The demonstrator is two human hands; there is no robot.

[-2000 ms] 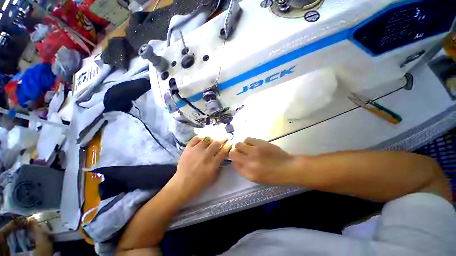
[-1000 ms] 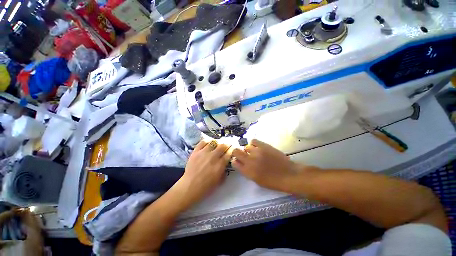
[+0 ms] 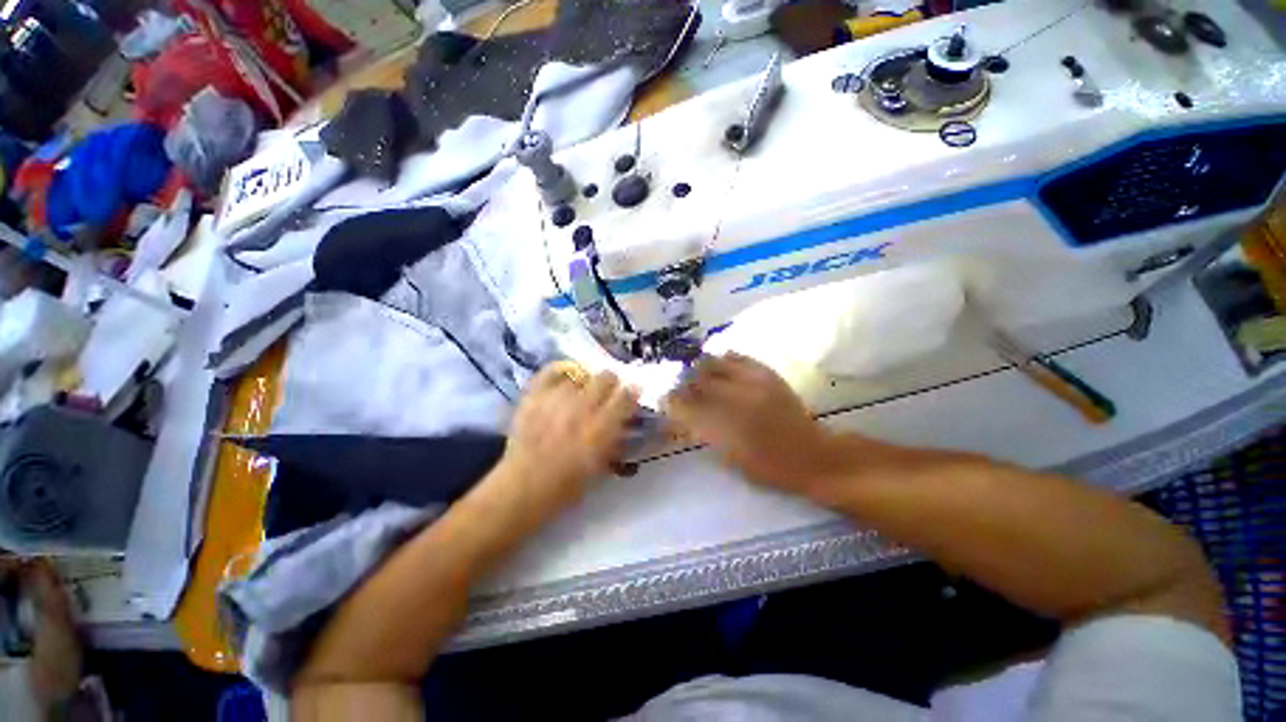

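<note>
The garment being sewn, light grey (image 3: 381,367) with dark strips, lies to the left of the needle and runs under the presser foot (image 3: 670,346). My left hand (image 3: 571,430) lies on its edge just left of and in front of the foot. My right hand (image 3: 741,416) is bent close to the foot on the right, its fingertips at the cloth edge. The fingertips of both hands nearly meet in the lamp glare, which hides the cloth edge and the needle. The white sewing machine head (image 3: 874,212) stands behind my hands.
A thin tool with an orange-green handle (image 3: 1072,388) lies right on the bed. A pale lump (image 3: 896,322) sits beneath the machine arm. A blue basket (image 3: 1241,564) is at lower right. Dark speckled cloth (image 3: 494,92) lies behind. Another person's arm (image 3: 54,635) shows at lower left.
The view has shifted. Both hands stay close to the presser foot; my right hand's fingers are now more bent over the cloth edge. The garment lies much as before.
</note>
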